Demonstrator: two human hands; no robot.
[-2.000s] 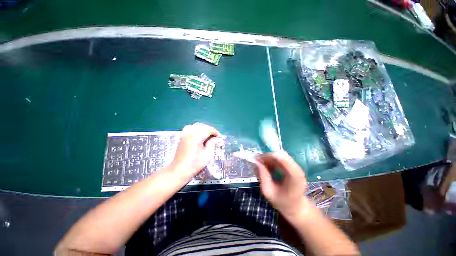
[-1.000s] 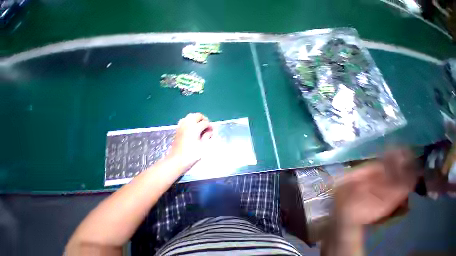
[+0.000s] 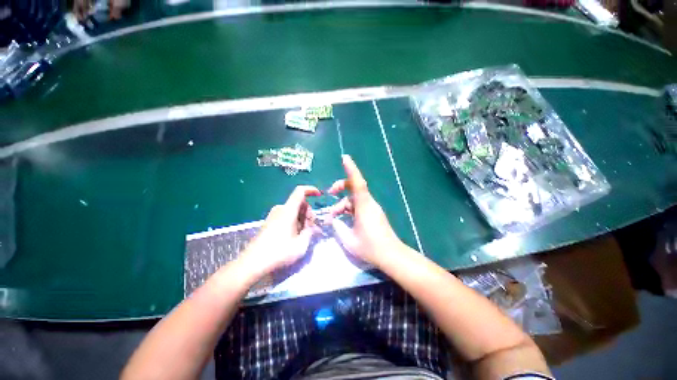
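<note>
My left hand and my right hand meet over the label sheet. Their fingertips pinch a small thin piece between them; it is blurred, and I cannot tell whether it is a board or a label. My right index finger points up, away from the piece. The sheet lies flat at the bench's front edge, dark and gridded on the left, glaring white under and beside my hands. Several green circuit boards lie beyond my hands, with more boards behind them.
A clear plastic tray heaped with green boards lies to the right. Below the bench edge at right are a clear bag and a brown cardboard box. A white strip crosses the bench. Another person's hand shows at top left.
My right hand has come back from the lower right and now meets my left hand over the sheet. The view has shifted, showing more of the bench's far side.
</note>
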